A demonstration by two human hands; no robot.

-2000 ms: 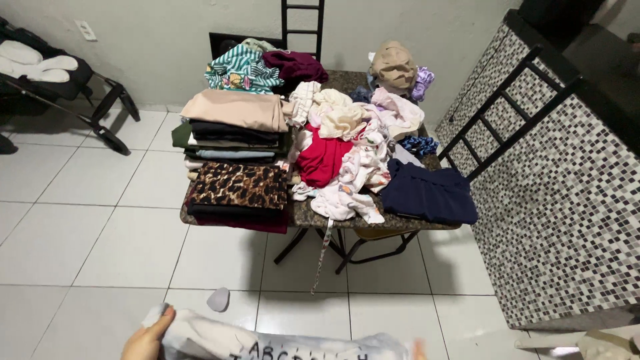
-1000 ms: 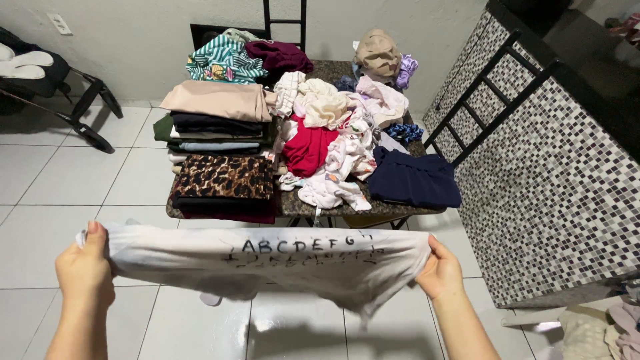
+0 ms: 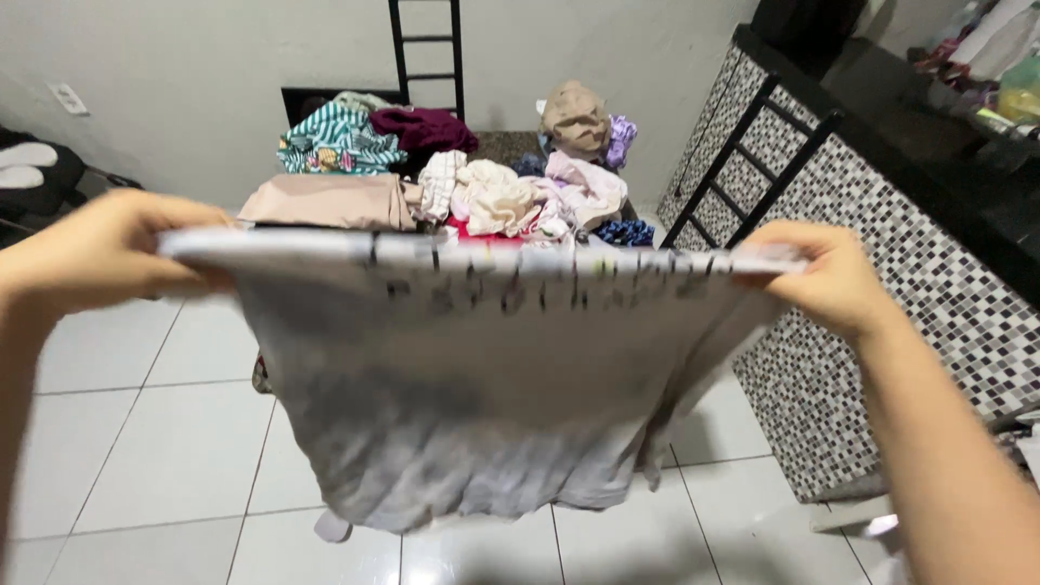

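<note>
A whitish-grey cloth with dark lettering point(image 3: 471, 382) hangs spread between my two hands, blurred by motion. My left hand point(image 3: 122, 244) grips its upper left corner, and my right hand point(image 3: 821, 272) pinches the upper right one. Behind the cloth's top edge, a folded beige cloth point(image 3: 329, 201) tops a stack that is mostly hidden. Cream and white crumpled clothes point(image 3: 496, 195) lie in a loose heap beside it, with some red cloth point(image 3: 487, 234) under them. Toward the back are a teal striped garment point(image 3: 341, 142), a maroon cloth point(image 3: 424, 134) and a tan bundled cloth point(image 3: 575, 118).
The clothes rest on a dark speckled tabletop point(image 3: 508, 146). Black ladder-back chairs stand behind it point(image 3: 429, 77) and at its right point(image 3: 747, 166). A mosaic-tiled counter point(image 3: 910, 301) runs along the right. A small pale object point(image 3: 333, 526) lies on the tiled floor.
Both hands have risen with the cloth, which now hangs open downward and covers the front of the table. Two seconds ago only part of the cloth showed, low in view.
</note>
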